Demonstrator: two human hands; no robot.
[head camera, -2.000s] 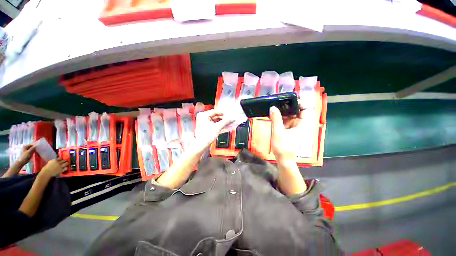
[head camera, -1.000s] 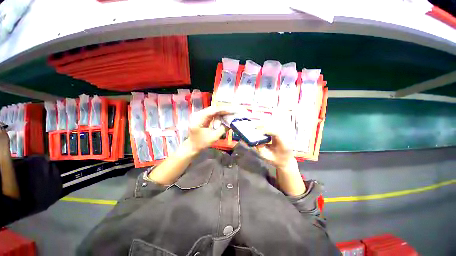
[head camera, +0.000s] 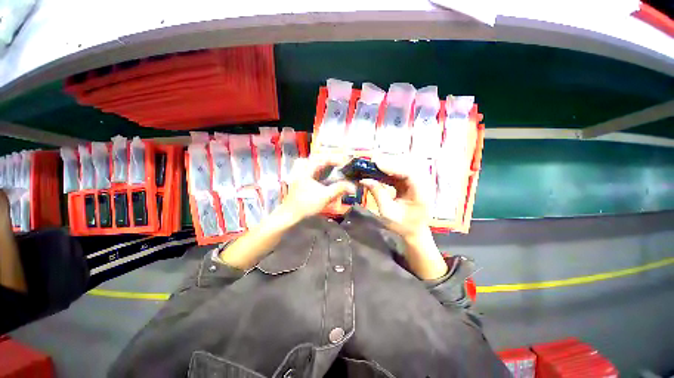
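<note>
A black mobile phone (head camera: 363, 169) is held over the front part of the orange-red phone tray (head camera: 474, 173), seen nearly edge-on. My right hand (head camera: 403, 201) grips it from the right. My left hand (head camera: 309, 193) is at the phone's left end, with a small greyish translucent piece of poly bag (head camera: 334, 176) between the fingers. Whether the phone's end is inside the bag cannot be told. Bagged phones (head camera: 397, 118) stand in the tray's back row, loose bag ends sticking up. My hands hide much of the front row.
Another tray of bagged phones (head camera: 242, 166) is to the left, then a tray with bare black phones (head camera: 120, 210). Stacked empty trays (head camera: 185, 92) lie under the white bench (head camera: 295, 33). Another person's arm (head camera: 11, 247) is at far left. Red trays (head camera: 573, 359) are at lower right.
The phone was held out flat to the right, then tilted lower between my hands. It is now higher and nearly edge-on, with both hands closer together. The other person's hands have left view.
</note>
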